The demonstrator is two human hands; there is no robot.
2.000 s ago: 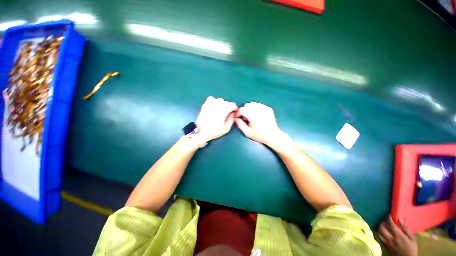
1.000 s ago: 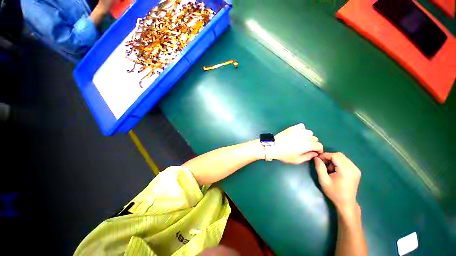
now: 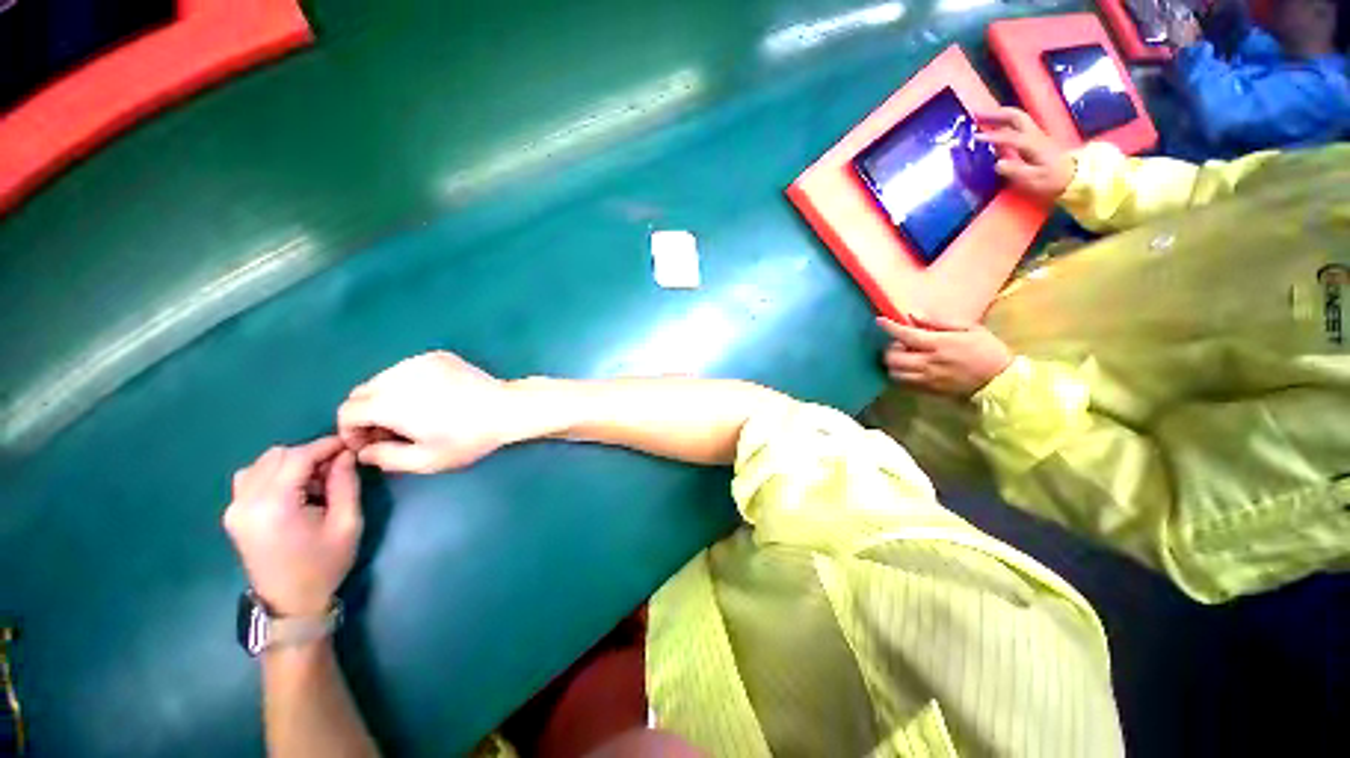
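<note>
My left hand (image 3: 296,521), with a watch on its wrist, is at the left over the green bench (image 3: 489,570). My right hand (image 3: 430,415) is just to the right of it. The fingertips of both hands meet, with the fingers curled in. Whether anything small is between the fingertips cannot be seen. A small white square (image 3: 675,259) lies flat on the bench beyond my right forearm.
A person in a yellow smock (image 3: 1170,356) at the right touches a tablet (image 3: 933,173) on an orange-red pad (image 3: 829,200). Another tablet (image 3: 1091,89) lies beyond, near a person in blue (image 3: 1258,89). An orange-red pad (image 3: 267,27) is at the upper left. A gold strip (image 3: 12,689) shows at the left edge.
The view has swung to the right: the blue tray has left the picture and the neighbouring person and tablets have come in. My hands stay together at the fingertips.
</note>
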